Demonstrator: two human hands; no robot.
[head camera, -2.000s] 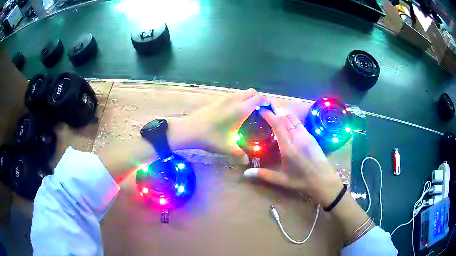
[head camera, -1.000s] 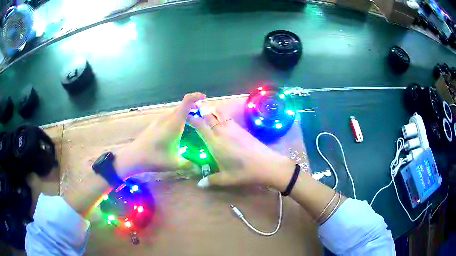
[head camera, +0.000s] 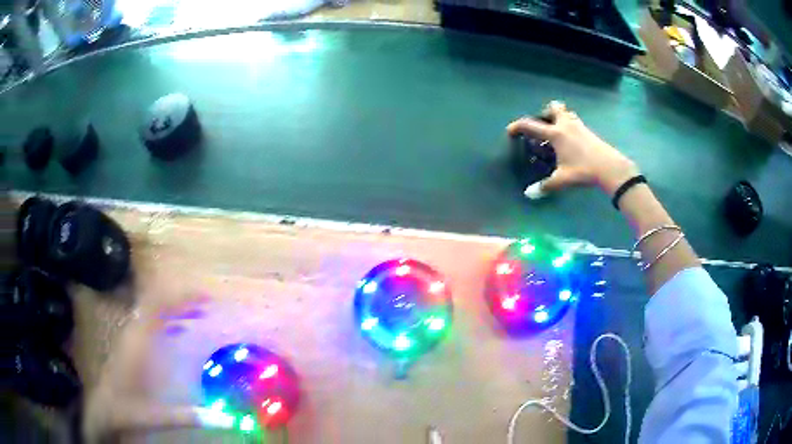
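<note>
My right hand (head camera: 577, 152) is out over the green belt, its fingers and wrapped thumb around an unlit black speaker (head camera: 538, 158). Three lit speakers stand on the brown board: one at the middle (head camera: 403, 308), one at the right (head camera: 531, 286) and one at the lower left (head camera: 249, 388). A small stub juts from the near edge of the middle one. My left hand (head camera: 143, 403) is a blur at the lower left, beside the lower-left speaker; its grip cannot be made out.
Unlit black speakers are clustered at the left (head camera: 91, 247). Others stand on the belt (head camera: 171, 127), one far right (head camera: 743, 208). A white cable (head camera: 627, 368) curls across the board's right edge. A black tray (head camera: 547, 30) lies beyond the belt; a white power strip (head camera: 749, 347) is partly hidden by my right sleeve.
My hands have parted; the speaker they held now stands lit on the board. My right hand has reached forward to a belt speaker. My left hand has moved back to the lower left.
</note>
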